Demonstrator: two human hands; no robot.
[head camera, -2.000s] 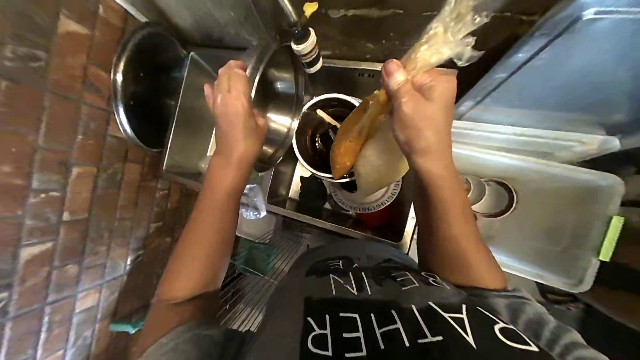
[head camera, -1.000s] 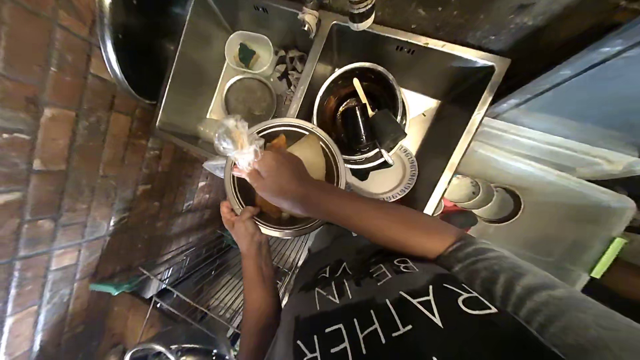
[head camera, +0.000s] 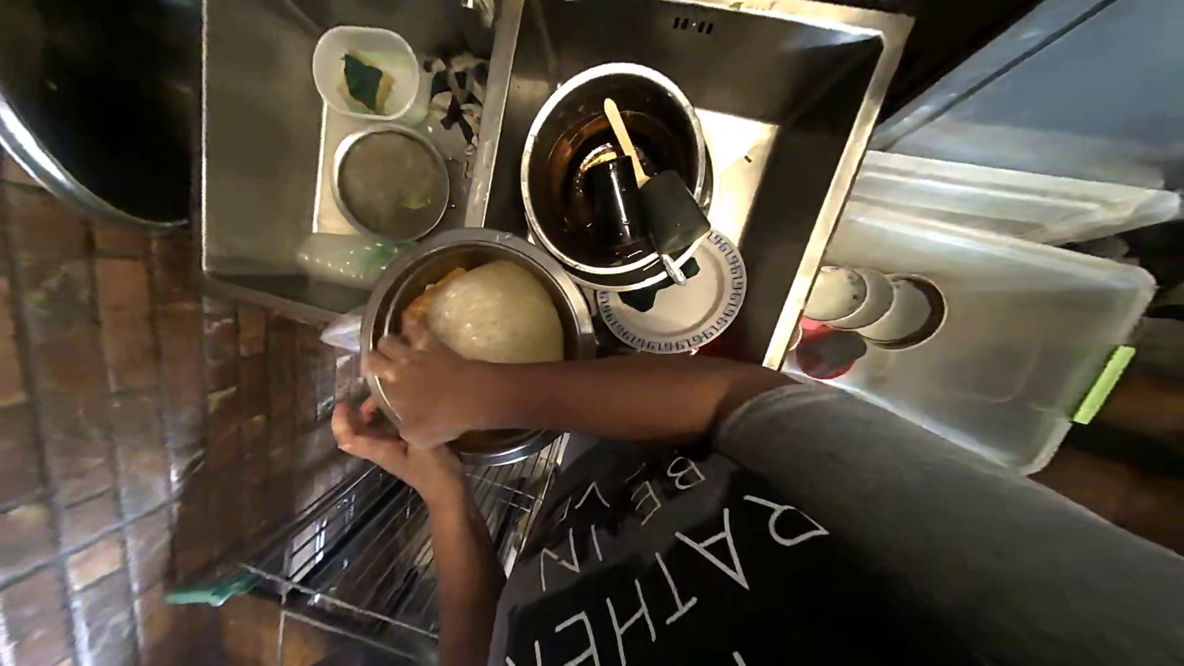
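A round metal bowl is at the sink's near edge, with a pale, rounded, shiny mass and some orange stuff inside, seemingly in a clear plastic bag. My right hand reaches over the bowl's left side, its fingers bent at the orange part; whether it grips the bag is hidden. Below it, my left hand is at the bowl's lower left rim, palm turned up and fingers partly curled. Right of the bowl, a metal pot holds dark liquid, a wooden-handled utensil and black-handled items.
A plate with a patterned rim lies beside the pot. The left basin holds a plastic tub with a sponge and a round metal container. A wire rack stands below; a translucent plastic bin is at right.
My hands, first apart above the sink with the bag hanging from the right one, came together at the metal bowl. The bag is now down in the bowl, and my right hand has moved lower over it.
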